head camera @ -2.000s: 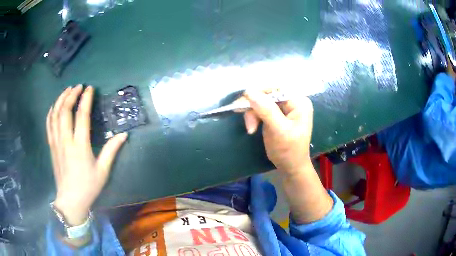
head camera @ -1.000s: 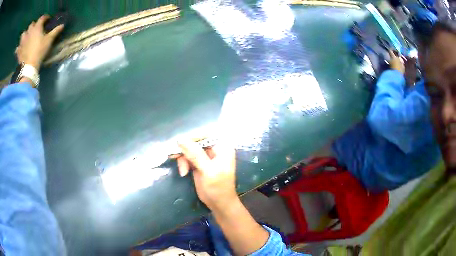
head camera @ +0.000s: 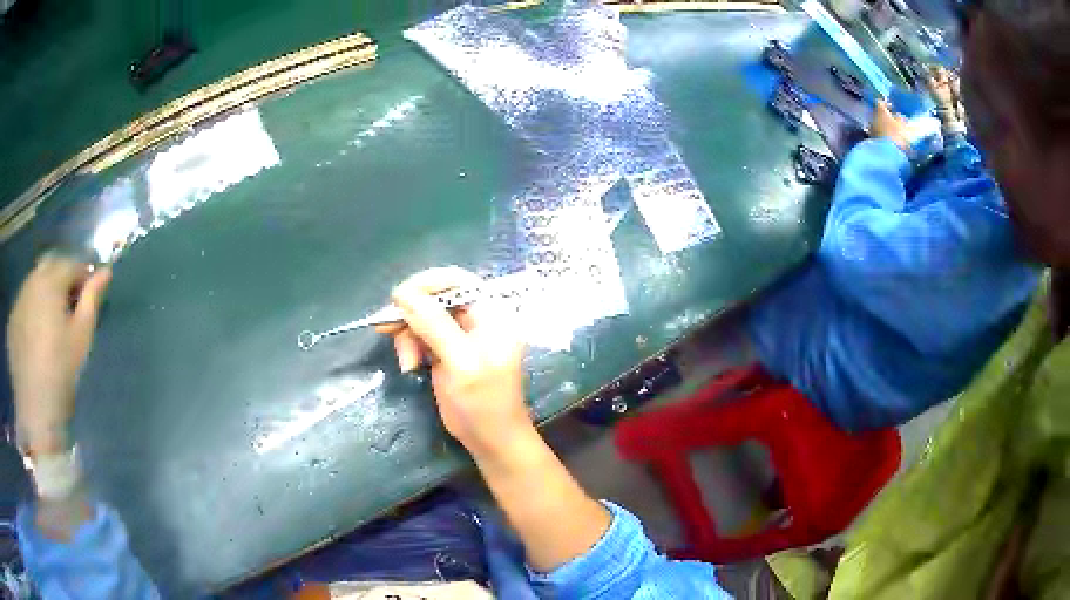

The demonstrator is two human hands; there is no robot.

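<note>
My right hand (head camera: 469,363) holds silver tweezers (head camera: 373,319) pointing left above the dark green bench top. A small ring (head camera: 307,340) shows at the tweezer tip. My left hand (head camera: 53,340) is blurred at the left side; its fingers are near a pale, glossy spot, and whether it holds anything cannot be told. A narrow strip of glare or liner (head camera: 319,410) lies below the tweezers. Shiny adhesive sheets (head camera: 563,152) with ring patterns overlap at the centre right, partly behind my right hand.
A black part (head camera: 161,61) lies at the upper left beyond a wooden-looking bench edge strip (head camera: 270,73). A whitish sheet (head camera: 211,158) lies nearer. A person in a blue smock (head camera: 909,281) works at the right, another in green stands close. A red stool (head camera: 763,457) is below the bench edge.
My left hand has drawn back from the black part at the far upper left, which stays there. My right hand and tweezers moved slightly up-left; the ring now shows at the tip.
</note>
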